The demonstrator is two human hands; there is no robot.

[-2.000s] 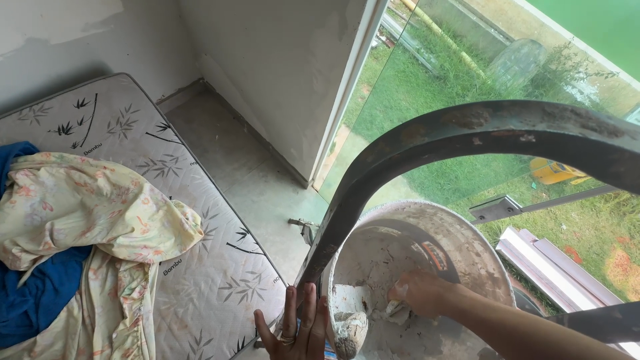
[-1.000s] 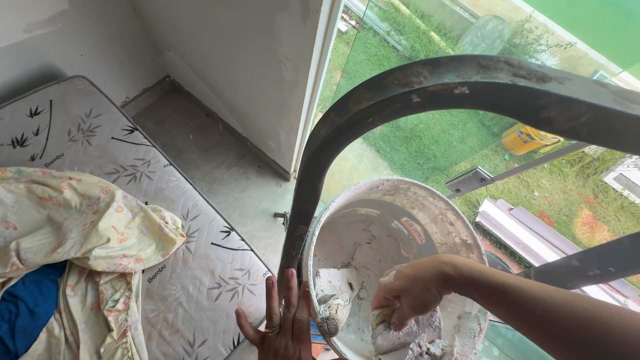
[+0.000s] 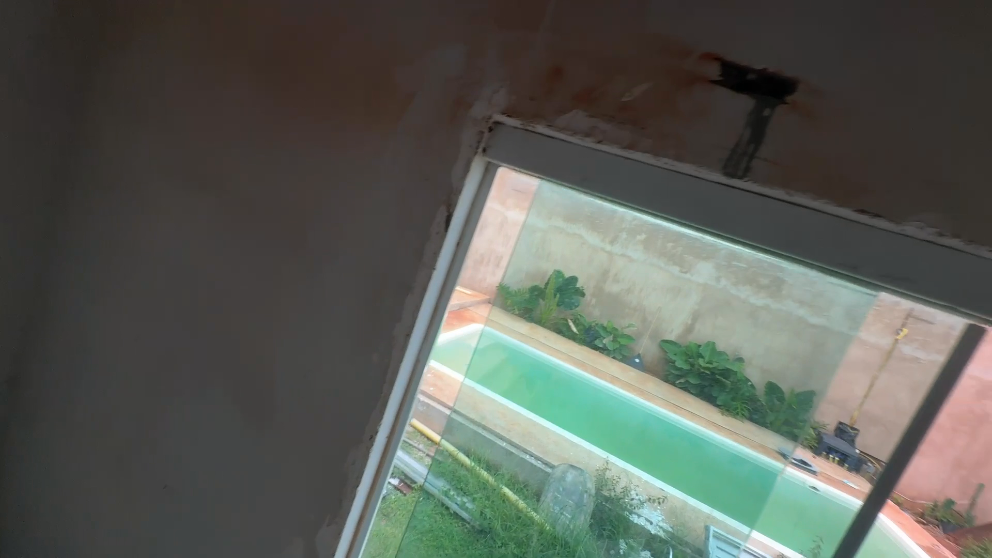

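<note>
Neither my left hand nor my right hand shows in the view of now, and what they hold or touch is hidden. A plastered wall, dark and patchy, fills the left side. Beside it stands a window with a pale metal frame and glass panes. Above the frame, a rough dark hole is cut in the wall, with a narrow channel running down from it to the frame.
Through the glass, a green swimming pool lies outdoors below, with leafy plants along an outer wall. A yellow pole lies near the grass. A dark upright bar crosses the right side.
The view has swung up to the wall and window. Both hands, the bucket, the curved dark bar and the mattress have left it. A second ago my right hand was inside the bucket.
</note>
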